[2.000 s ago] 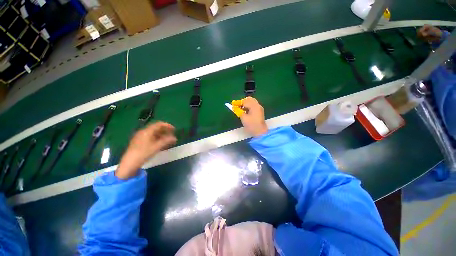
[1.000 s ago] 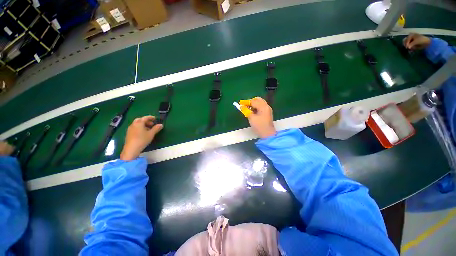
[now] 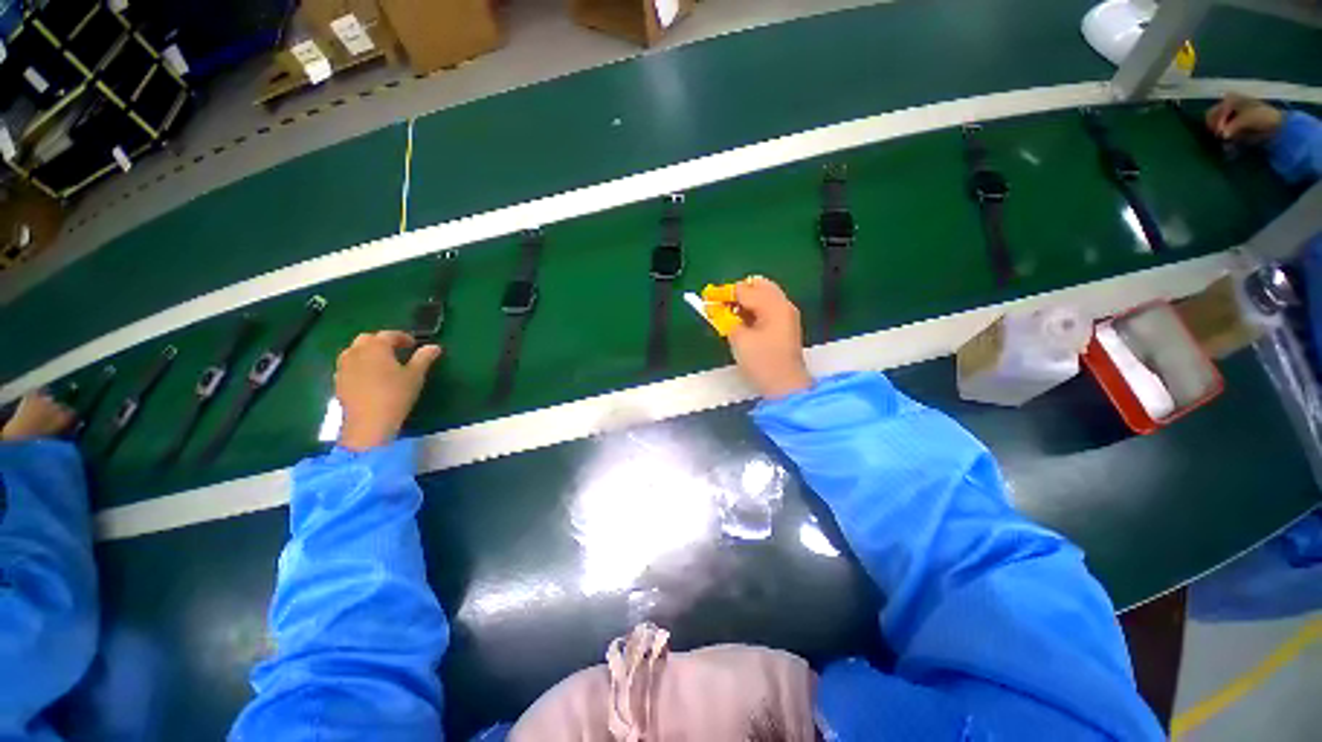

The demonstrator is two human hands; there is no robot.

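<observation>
Several dark smartwatches lie in a row across the green conveyor belt, straps laid out flat. My left hand (image 3: 380, 384) is over the belt at the lower part of one watch (image 3: 429, 316), whose lower strap it hides. Its thumb and fingers are apart; whether it touches the watch I cannot tell. My right hand (image 3: 768, 336) pinches a yellow-and-white wiping piece (image 3: 721, 309) between thumb and fingers. It is above the belt between one watch (image 3: 667, 263) and another watch (image 3: 837, 228), apart from both cases.
A pale rail (image 3: 580, 406) edges the belt. A white bottle (image 3: 1022, 355) and a red-rimmed box (image 3: 1156, 365) stand on the bench at right. Another person's hand (image 3: 41, 418) is at far left, another (image 3: 1244, 119) at far right. A metal post (image 3: 1153, 51) rises at upper right.
The watches have shifted along the belt in view. My left hand has come down, moved left and is now at another watch. My right hand still holds the wiping piece in nearly the same place.
</observation>
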